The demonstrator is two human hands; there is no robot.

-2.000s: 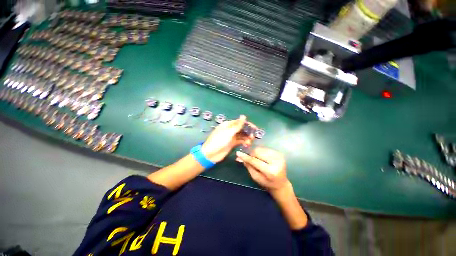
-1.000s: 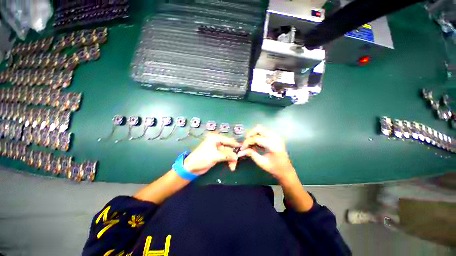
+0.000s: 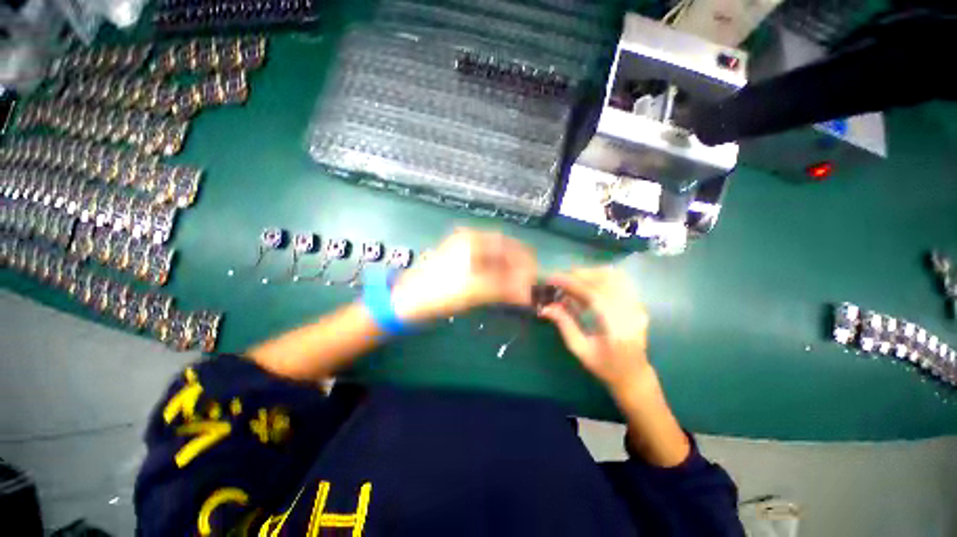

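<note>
My right hand (image 3: 603, 320) holds a small dark wired component (image 3: 546, 298) between thumb and fingers, above the mat. A thin wire with a pale end hangs below it. My left hand (image 3: 467, 278), with a blue wristband, is blurred beside it, fingertips close to the part; whether it grips anything is unclear. A row of small round wired components (image 3: 336, 249) lies on the green mat to the left, wires trailing toward me. My left hand hides the right end of that row.
Circuit boards (image 3: 94, 210) lie in overlapping rows at left. Clear blister trays (image 3: 441, 126) stand behind the row. A silver-white screw feeder (image 3: 651, 136) and a grey box with a lit red switch (image 3: 860, 136) are at back right. A short silver module row (image 3: 892, 341) is at far right.
The view has shifted and tilted. My left hand has risen over the right end of the row and is blurred. My right hand holds the dark component slightly apart from it, farther right.
</note>
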